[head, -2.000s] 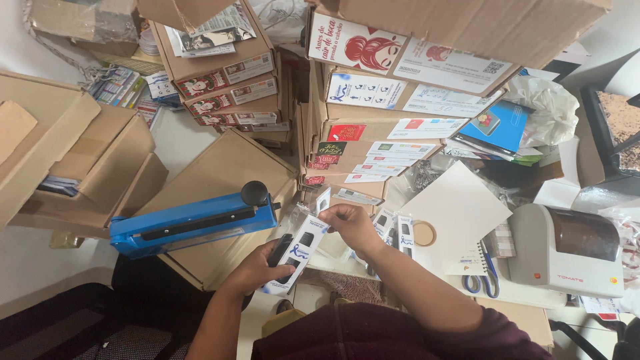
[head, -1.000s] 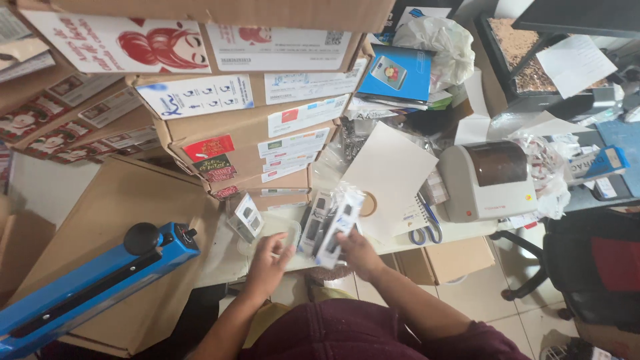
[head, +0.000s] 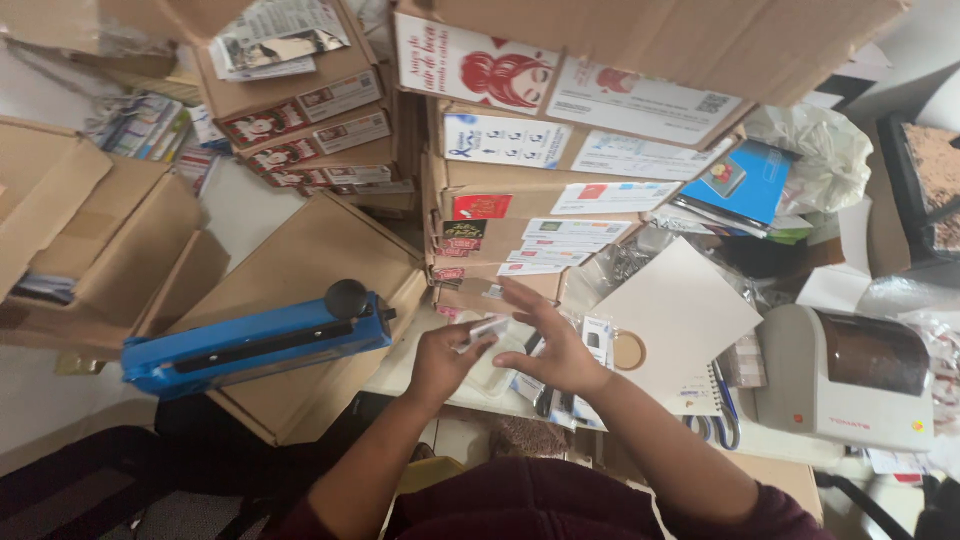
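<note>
Near the middle, my left hand (head: 442, 364) pinches a small clear plastic packet (head: 491, 327) between thumb and fingers. Just right of it my right hand (head: 553, 349) is raised with its fingers spread, holding nothing. Below the hands a whitish translucent tray (head: 487, 375) lies on the white table, partly covered by them. Several printed packages with dark items (head: 596, 341) lie beside and partly behind my right hand. A brown tape roll (head: 628, 350) rests on white paper (head: 675, 322) to their right.
A blue heat sealer (head: 255, 345) lies across a flat cardboard box (head: 300, 262) at left. Stacked cardboard boxes (head: 510, 176) rise beyond my hands, with more boxes (head: 300, 112) at upper left. Blue-handled scissors (head: 724, 431), a spiral notebook (head: 701, 390) and a white label printer (head: 847, 382) are at right.
One second ago my right hand held a printed package among others at the table; now it is spread and holds nothing. My left hand now has a small clear packet. The view has swung left.
</note>
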